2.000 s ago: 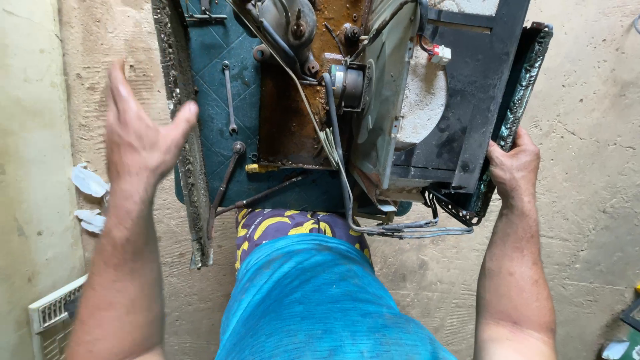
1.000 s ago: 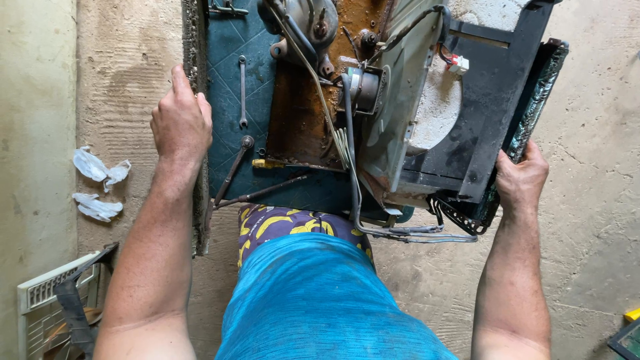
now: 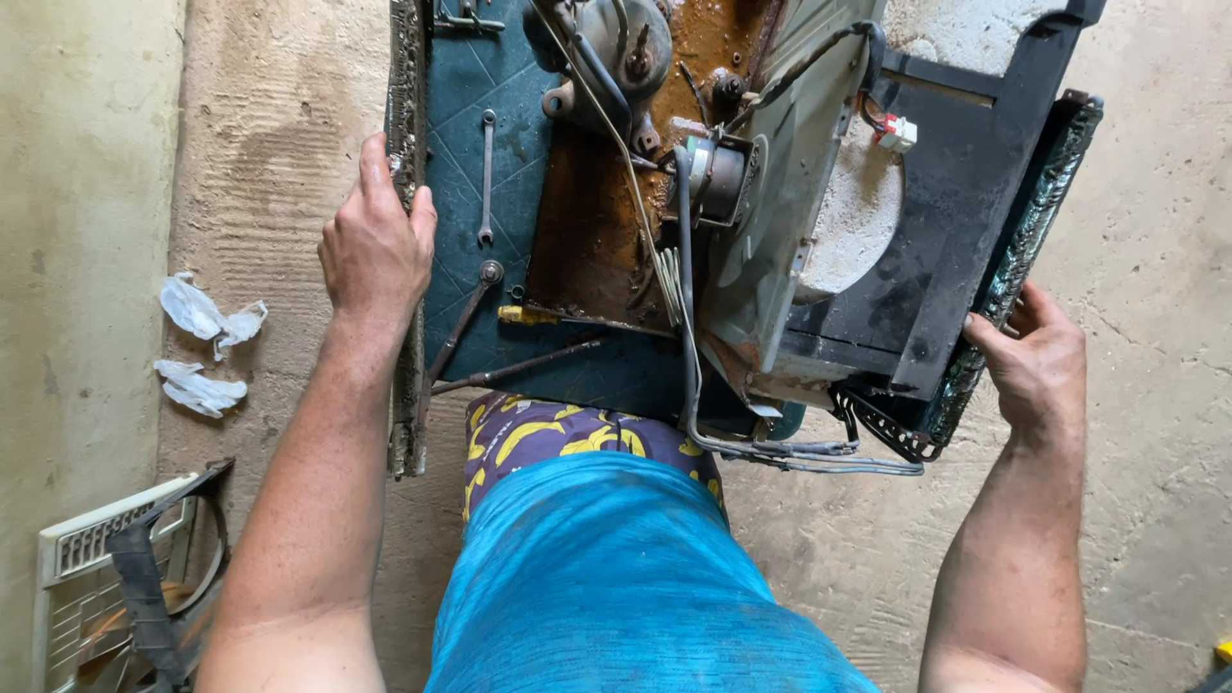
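An opened air conditioner chassis with a rusty base pan [image 3: 587, 231] rests on a teal work surface [image 3: 452, 192]. My left hand [image 3: 380, 241] lies against a dirty finned coil [image 3: 406, 125] standing along the left edge, its fingers on the far side partly hidden. My right hand [image 3: 1035, 356] grips the lower part of another finned coil [image 3: 1025, 231] at the right side of the black housing [image 3: 943, 192]. Between them sit a compressor [image 3: 630, 48], a fan motor [image 3: 714, 178], a grey metal panel [image 3: 789, 192] and a wire bundle [image 3: 688, 289] hanging over the near edge.
A combination wrench [image 3: 487, 178], a ratchet handle [image 3: 467, 318], a metal bar [image 3: 520, 371] and a yellow-handled screwdriver [image 3: 527, 315] lie on the teal surface. White plastic scraps [image 3: 202, 385] lie on the floor at left. A white grille [image 3: 72, 549] and dark plastic frame [image 3: 144, 587] lean at lower left.
My left hand was apart from the left coil and open two seconds ago; now it rests against it. My right hand stays on the right coil. The view has shifted slightly.
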